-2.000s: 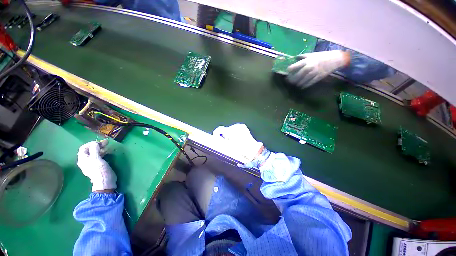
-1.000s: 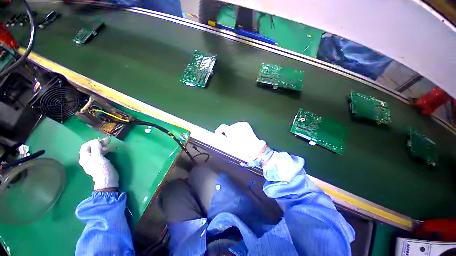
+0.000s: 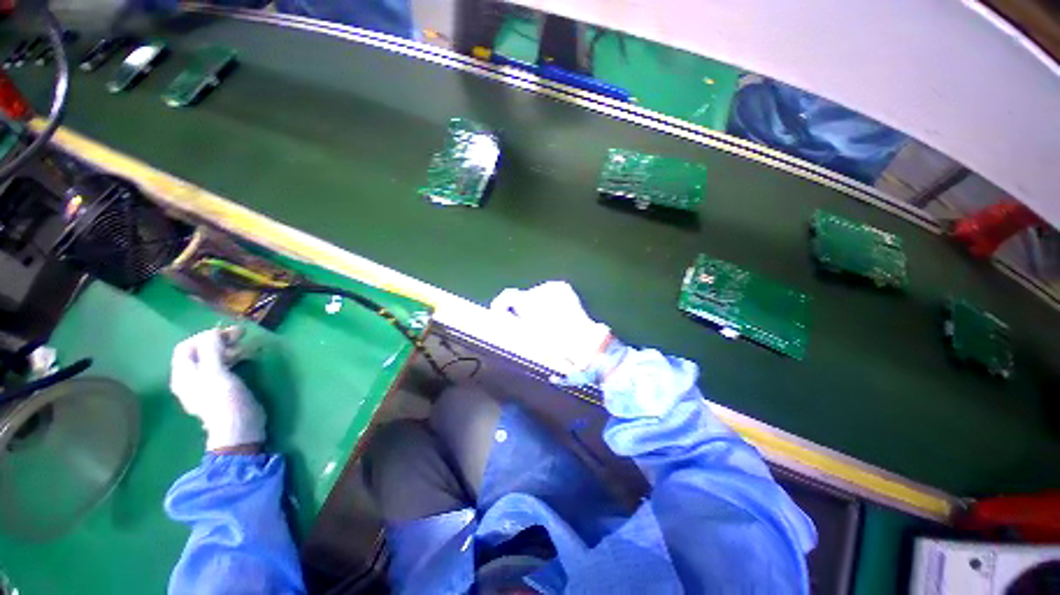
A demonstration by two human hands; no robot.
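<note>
My left hand (image 3: 217,389), in a white glove, is over the green bench mat (image 3: 279,436), fingers bent and fingertips close together; whether they hold something thin cannot be told. My right hand (image 3: 552,330), also in a white glove, rests with curled fingers at the near edge of the conveyor belt (image 3: 349,174); nothing shows in it. Green circuit boards lie on the belt: one beyond my right hand (image 3: 744,305), one farther back (image 3: 652,179), one with a shiny part to the left (image 3: 464,163), and others towards both ends.
An iron stand with a yellowish tray (image 3: 236,282) and a black fan (image 3: 122,230) are at the left, with a black cable looping to the mat's corner. A round clear disc (image 3: 67,457) is at lower left. A white box (image 3: 971,570) is at lower right. A blue sleeve (image 3: 814,126) shows opposite.
Another person's gloved hand has let go of a board and left the belt. Boards sit slightly farther right than in the earliest frame. A shiny board shows at far left. My hands have hardly moved.
</note>
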